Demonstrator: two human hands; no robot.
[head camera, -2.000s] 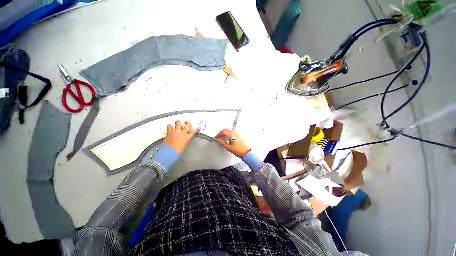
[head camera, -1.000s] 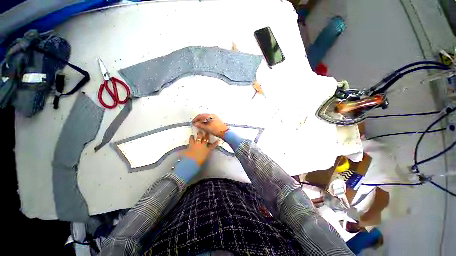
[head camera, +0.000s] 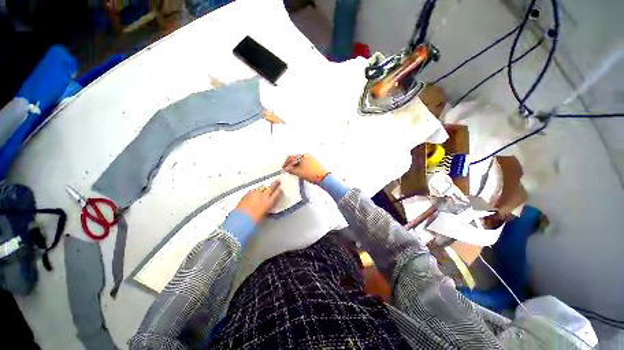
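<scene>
A white curved template (head camera: 212, 217) lies on a grey cloth piece (head camera: 179, 227), whose narrow border shows along the far edge and at the right end. My left hand (head camera: 259, 201) lies on the template with fingers spread and presses it down. My right hand (head camera: 306, 167) pinches a thin pen (head camera: 296, 162) at the far edge near the template's right end. The pen's tip is too small to make out. The left part of the template is partly hidden by my left sleeve.
Red-handled scissors (head camera: 98, 217) and a dark strip (head camera: 119, 254) lie left. Curved grey pieces lie beyond (head camera: 179, 128) and at the left edge (head camera: 85, 287). A phone (head camera: 260, 59) lies at the back. An iron (head camera: 399, 81) stands at the right edge, above boxes (head camera: 457, 140).
The view has turned and shifted. My right hand has moved along the template's far edge toward its right end. My left hand has also shifted right along the template.
</scene>
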